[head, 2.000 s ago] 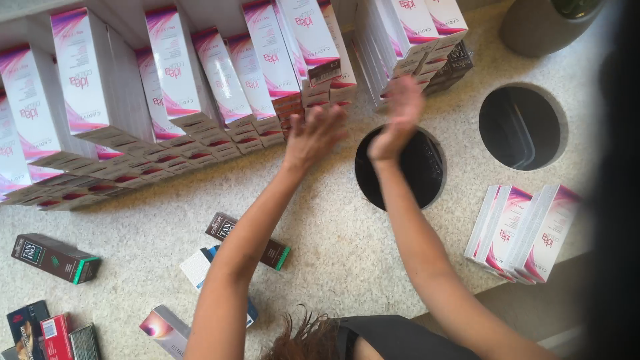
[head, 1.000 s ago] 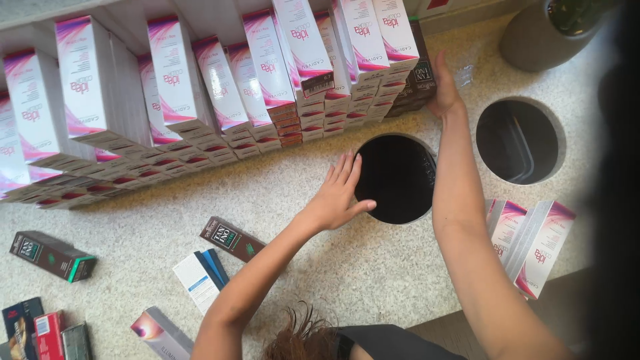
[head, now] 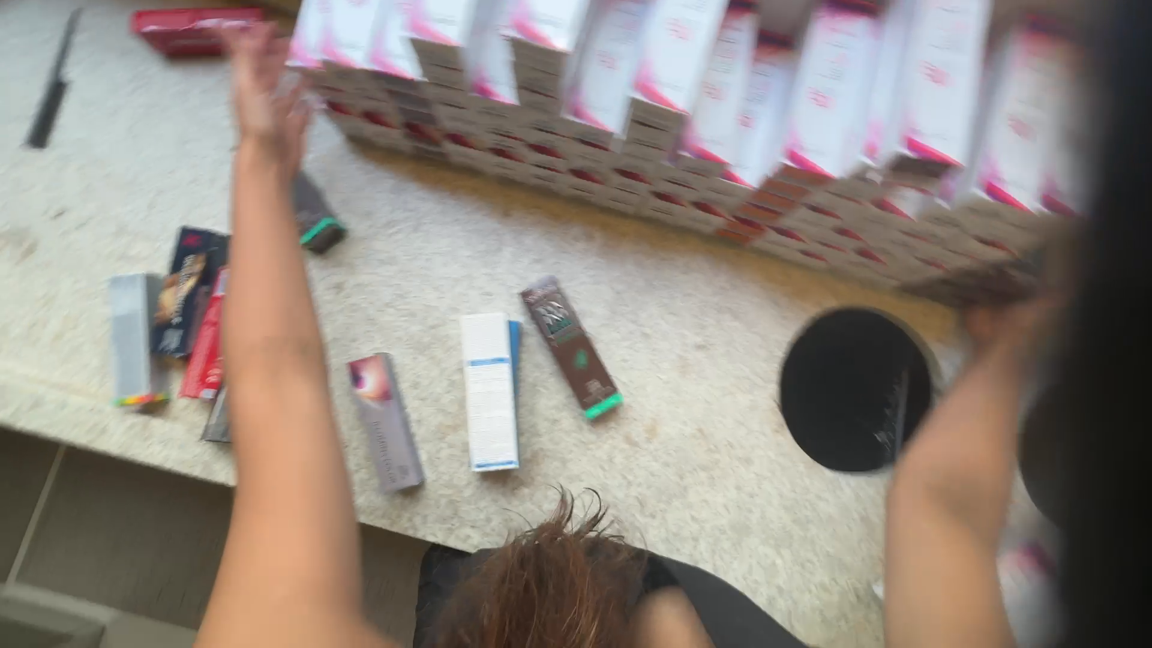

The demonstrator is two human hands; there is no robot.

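Long rows of white and pink cartons (head: 675, 54) stand stacked on the speckled stone counter (head: 702, 378). At the left end of the stack is my left hand (head: 265, 85), blurred, its fingers raised beside the outermost cartons; it looks open, with nothing seen in it. My right hand (head: 1008, 315) is at the stack's right end, against a dark brown carton (head: 976, 281); blur and the dark edge of the view hide its fingers. A brown carton with a green end (head: 576, 351) and a white and blue carton (head: 490, 391) lie between my arms.
A round black opening (head: 855, 391) in the counter lies near my right forearm. A grey-purple carton (head: 387, 423), a silver carton (head: 135, 337) and a dark carton (head: 187, 292) lie near the front edge. A red case (head: 193, 31) and a black comb-like tool (head: 49, 90) are far left.
My left hand has moved from beside the round opening to the stack's left end. My right hand remains near the right end. The view has swung left.
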